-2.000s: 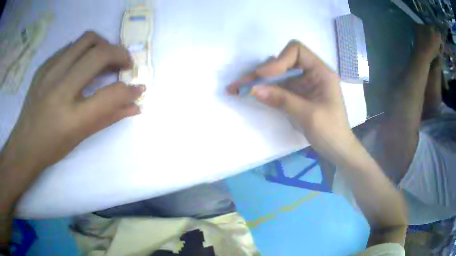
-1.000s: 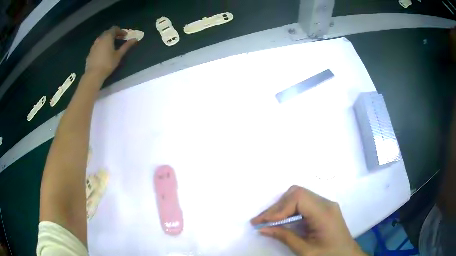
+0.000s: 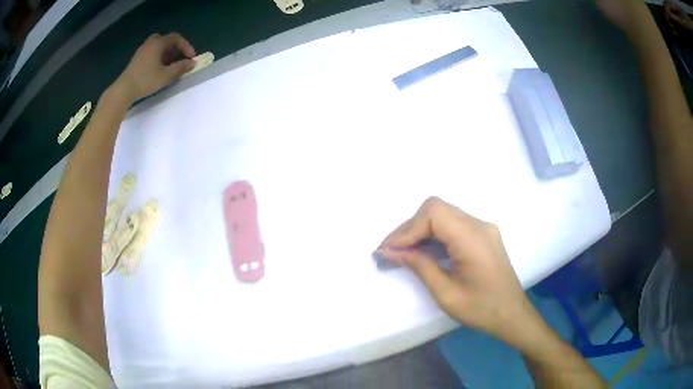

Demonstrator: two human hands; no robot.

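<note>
My left hand is at the far left, by the metal rail, with its thumb and fingers closed on one end of a cream shell. My right hand is over the white board, pinching a small grey piece between thumb and fingertips; most of the piece is hidden. The pink-red holding fixture lies bare on the white board between the hands, with two pale spots at its near end.
Several loose cream shells lie at the board's left edge. A grey strip lies near the far edge. A stack of grey strips stands at the right. More shells lie on the green belt. Another person's arm is at the right.
The view has shifted, so the fixture and strips appear higher. My left hand, with the shell, has come from over the belt to the rail. My right hand still pinches the grey piece.
</note>
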